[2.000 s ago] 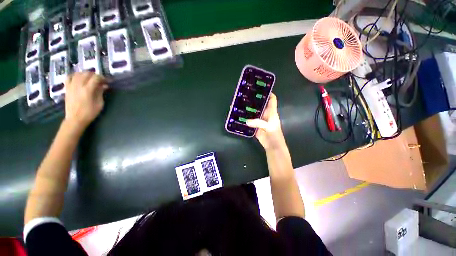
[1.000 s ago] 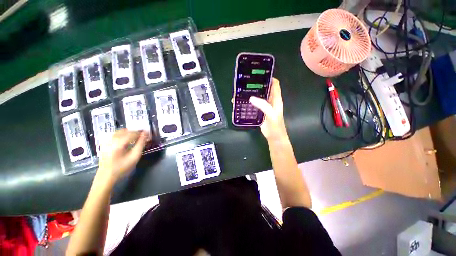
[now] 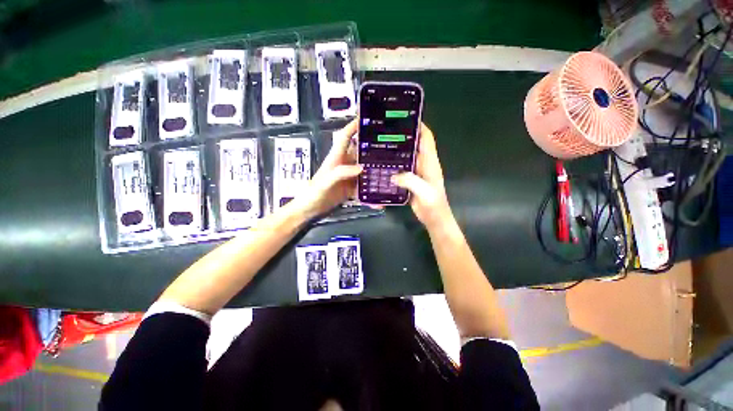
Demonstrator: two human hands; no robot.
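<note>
A smartphone (image 3: 389, 144) with a pale pink-purple edge shows a dark chat screen with green bubbles and a keyboard. My left hand (image 3: 336, 175) grips its left side, thumb over the keyboard. My right hand (image 3: 423, 181) holds its right side, thumb on the keyboard. A clear blister tray (image 3: 103, 193) lies on the bench at the left with two rows of white-backed keypad phones (image 3: 239, 181). My left hand and the smartphone hide part of the tray's right end.
Two white printed cards (image 3: 313, 273) lie near the bench's front edge. At the right are a pink desk fan (image 3: 575, 104), a red pen-like stick (image 3: 563, 205), a white power strip (image 3: 645, 213) and tangled black cables. A worn white strip (image 3: 466, 58) runs behind.
My left hand has left the tray edge and now holds the smartphone together with my right hand. The tray first came nearer and to the right, and now sits behind my left forearm.
</note>
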